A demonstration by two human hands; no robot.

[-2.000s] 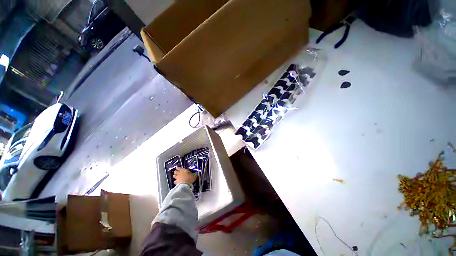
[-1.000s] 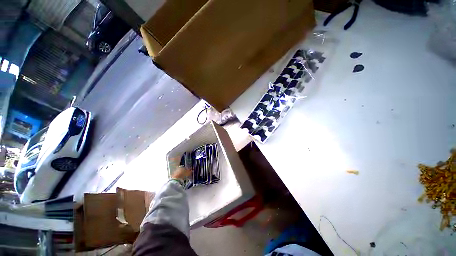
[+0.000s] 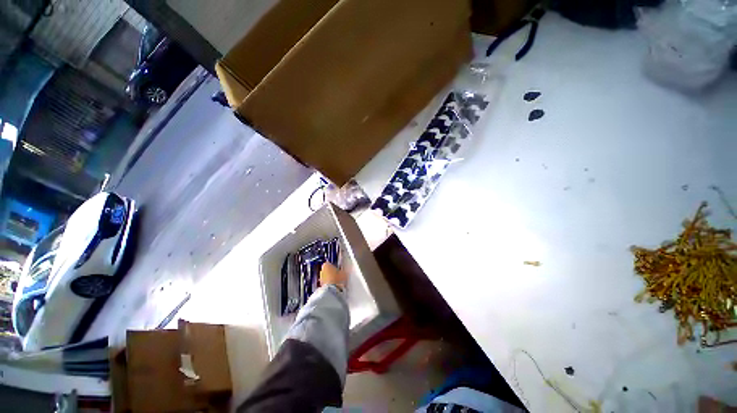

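Note:
The white bin stands beside the worktable and holds several black phone frames lying close together. A bare hand on a grey-sleeved arm, my left hand, reaches into the bin at the right side of the frames. The hand is small and blurred, so its finger positions and any hold on a frame cannot be told. My right hand is not in view.
A large open carton stands at the table's upper left. Black pads on a clear sheet, black-handled cutters, black bits and a yellow-gold heap lie on the worktable. A lower carton and red stool-like object flank the bin.
My left hand has moved from the left side of the frames to their right side inside the bin. The frames sit in a changed arrangement. The camera view has shifted slightly.

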